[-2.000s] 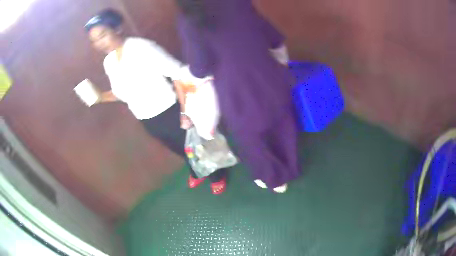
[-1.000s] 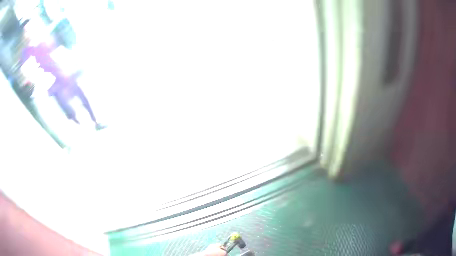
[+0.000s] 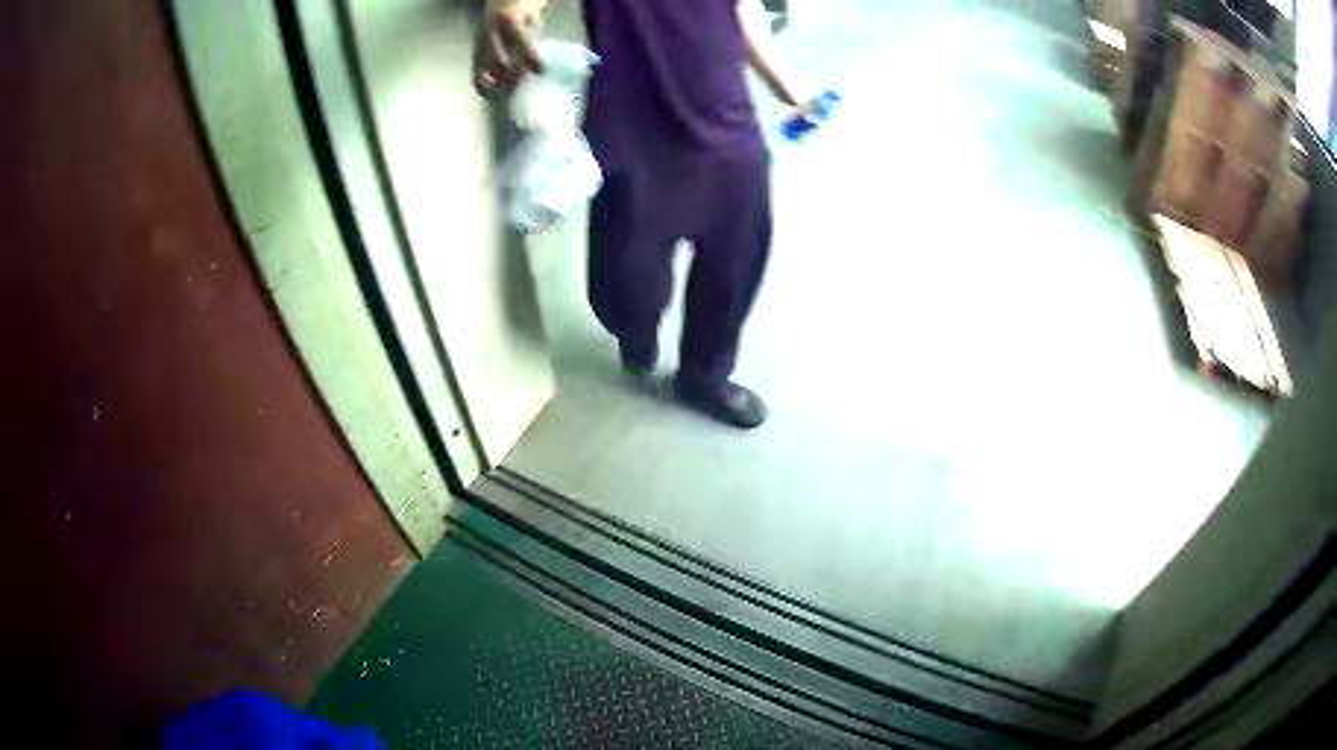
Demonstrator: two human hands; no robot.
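Observation:
Neither of my hands is in the picture. A bright blue thing (image 3: 267,724), cut off by the bottom edge at the lower left, lies nearest to me; its blue matches the plastic stools, but too little shows to tell its shape. It is over the green diamond-plate floor (image 3: 513,667), beside the reddish-brown wall.
A person in purple (image 3: 678,191) stands just outside the door opening, holding a clear bag (image 3: 550,169) and a small blue item (image 3: 811,116). The grooved door sill (image 3: 792,652) crosses in front of me. Brown boards or boxes (image 3: 1214,139) and a pale flat panel (image 3: 1224,305) are at the right.
The view has turned from the elevator's inside to its doorway and the floor outside. The glare has dropped. The hand and small yellow-black fitting at the bottom edge have left the picture.

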